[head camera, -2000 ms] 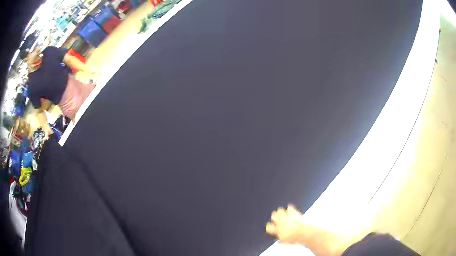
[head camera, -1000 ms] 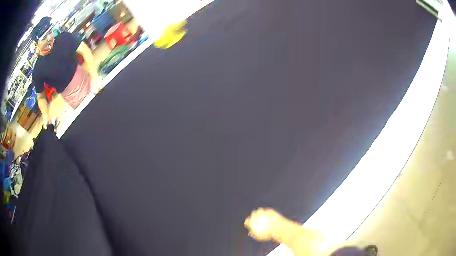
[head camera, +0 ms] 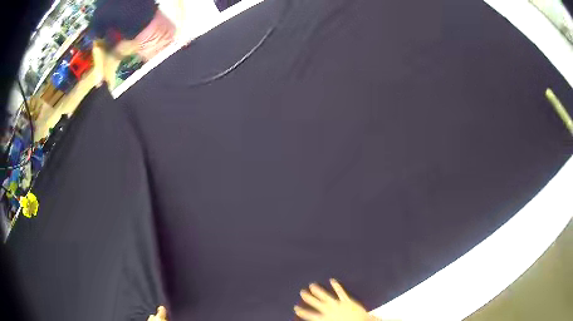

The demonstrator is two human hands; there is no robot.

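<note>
Dark laid fabric covers most of the table. A loose upper ply of the same dark fabric rises at the left, with its cut edge running down towards me. My left hand is mostly cut off by the bottom edge; its visible fingertips pinch the near corner of the loose ply, which puckers there. My right hand lies palm down with spread fingers on the laid fabric near the white table edge, holding nothing. A pale yellow stick lies on the fabric at the far right.
A coworker in a dark top and pink lower garment leans at the far table edge, one hand at the loose ply's far corner. A thin curved line crosses the fabric. A yellow item is at the left. The white table strip borders the near side.
The view has swung right, bringing the yellow stick into view. My left fingertips have appeared at the ply's near corner. My right hand's fingers have spread. The coworker appears leaning further over.
</note>
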